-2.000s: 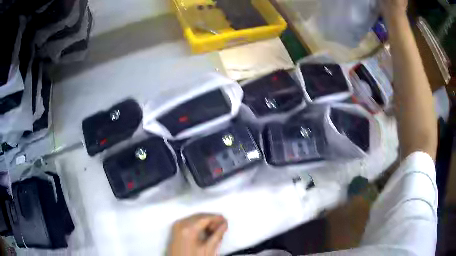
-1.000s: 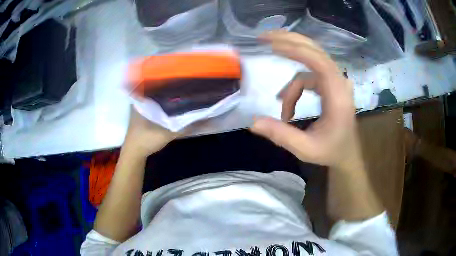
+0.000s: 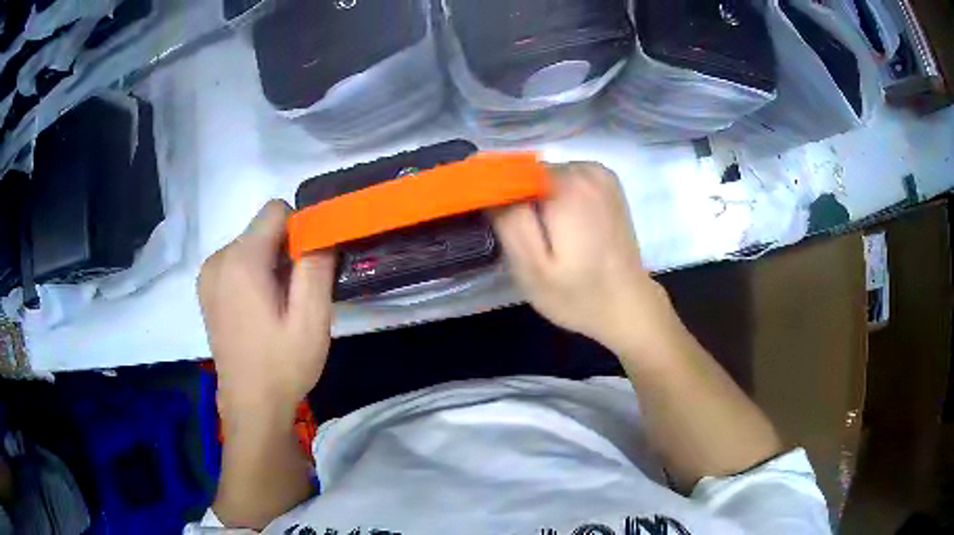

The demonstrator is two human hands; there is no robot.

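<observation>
A black power bank (image 3: pixel 418 256) lies near the bench's front edge, its port side and small shiny logo facing up. A bright orange carry strap (image 3: pixel 418 202) runs across above it from side to side. My left hand (image 3: pixel 267 298) grips the strap's left end. My right hand (image 3: pixel 570 246) grips its right end. My fingers hide both strap ends and the sides of the unit. A little whitish bag shows below the unit.
Several bagged black units (image 3: pixel 340 52) stand along the back of the white bench (image 3: pixel 225 178). Dark bagged units (image 3: pixel 84 199) are at the left. A blue bin (image 3: pixel 136 439) with orange straps is below the left edge, a brown cardboard box (image 3: pixel 805 345) below the right.
The unit has gone from my raised left hand to the bench, port side up. My right hand, empty one second ago, now holds the strap's right end; my left hand has moved to its left end.
</observation>
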